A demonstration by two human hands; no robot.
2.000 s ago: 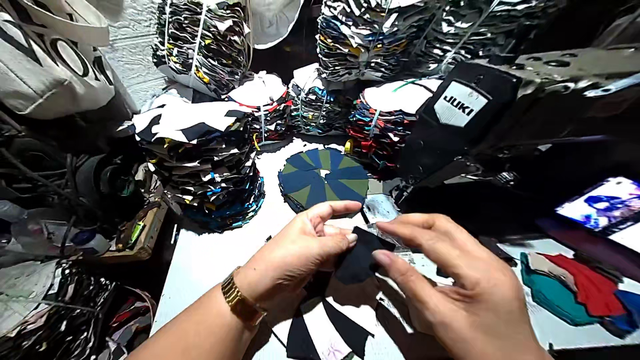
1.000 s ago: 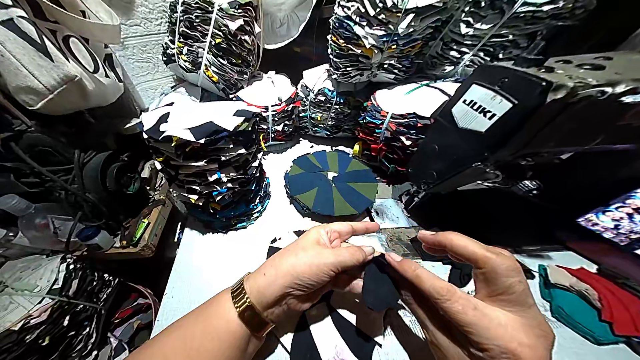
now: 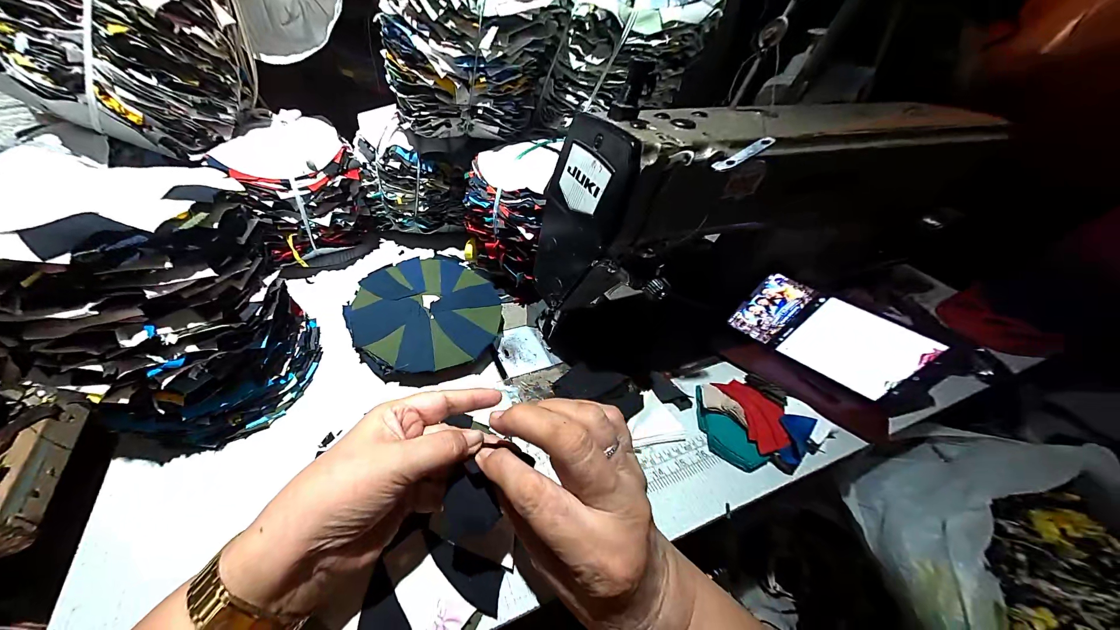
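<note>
My left hand (image 3: 385,472), with a gold-coloured watch at the wrist, pinches a dark fabric piece (image 3: 471,503) between thumb and fingers. My right hand (image 3: 573,490), wearing a ring, grips the same fabric close to the left fingertips. Below both hands, black and white fabric pieces (image 3: 437,569) lie at the table's front edge. Beyond the hands rests a round stack of blue and olive fabric panels (image 3: 424,315). A JUKI sewing machine (image 3: 595,184) stands behind and to the right of them.
Tall stacks of fabric pieces (image 3: 140,324) line the left and back. On the right of the white table (image 3: 175,525) are red and teal scraps (image 3: 739,420), a printed ruler scale (image 3: 678,464) and a lit phone (image 3: 840,337). A plastic bag (image 3: 927,507) of scraps sits at the lower right.
The view has swung right, showing more of the machine and phone. Both hands stay together on the dark fabric, with their fingertips now closer together.
</note>
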